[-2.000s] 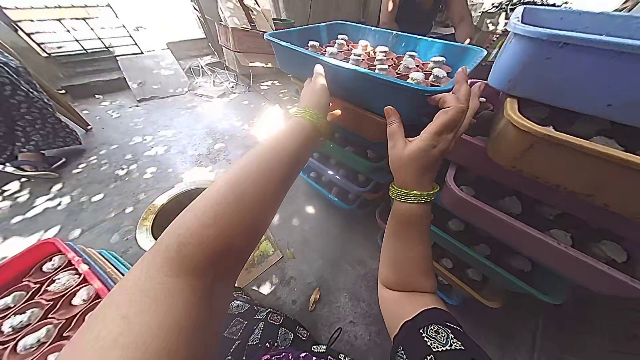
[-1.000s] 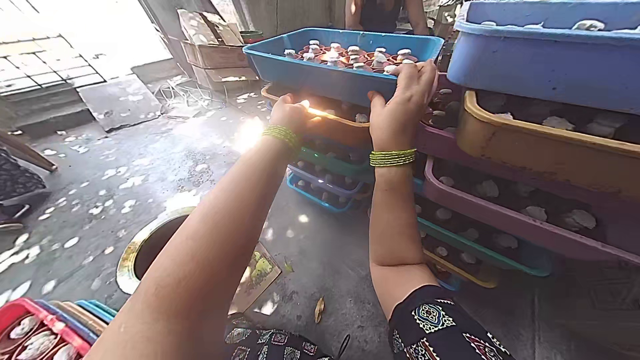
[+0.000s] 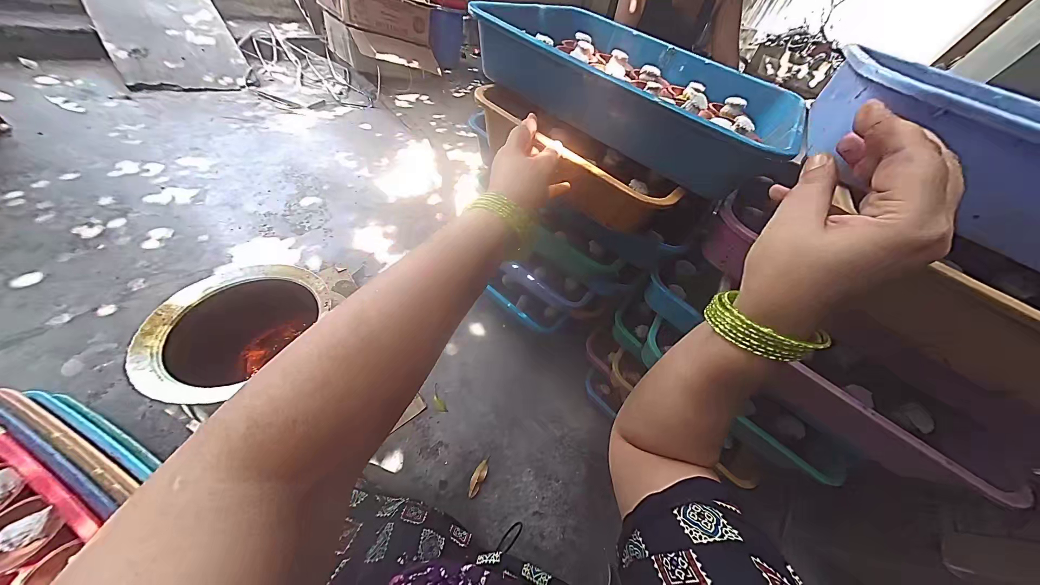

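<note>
A blue plastic tray (image 3: pixel 617 106) holding several small red-brown cups with white-topped pieces rests on an orange tray (image 3: pixel 593 191) at the top of a stack. My left hand (image 3: pixel 528 166) is at the orange tray's near side, below the blue tray, fingers apart; whether it touches the rim is hard to tell. Bent fingers and a raised thumb mark my right hand (image 3: pixel 869 187), held off the blue tray's right end, in front of a periwinkle tub (image 3: pixel 967 154). Nothing shows in either hand.
More stacked trays stand below and to the right, such as a purple one (image 3: pixel 910 439). A wide-rimmed metal pot with dark liquid (image 3: pixel 146 366) stands on the floor at left. A red tray (image 3: pixel 49 479) is at lower left. Cardboard boxes (image 3: pixel 382 28) stand behind; a person is partly visible beyond the blue tray.
Both hands were at the blue tray's sides; now the tray rests on the stack, my right hand has come off it and my left is lower, by the orange tray.
</note>
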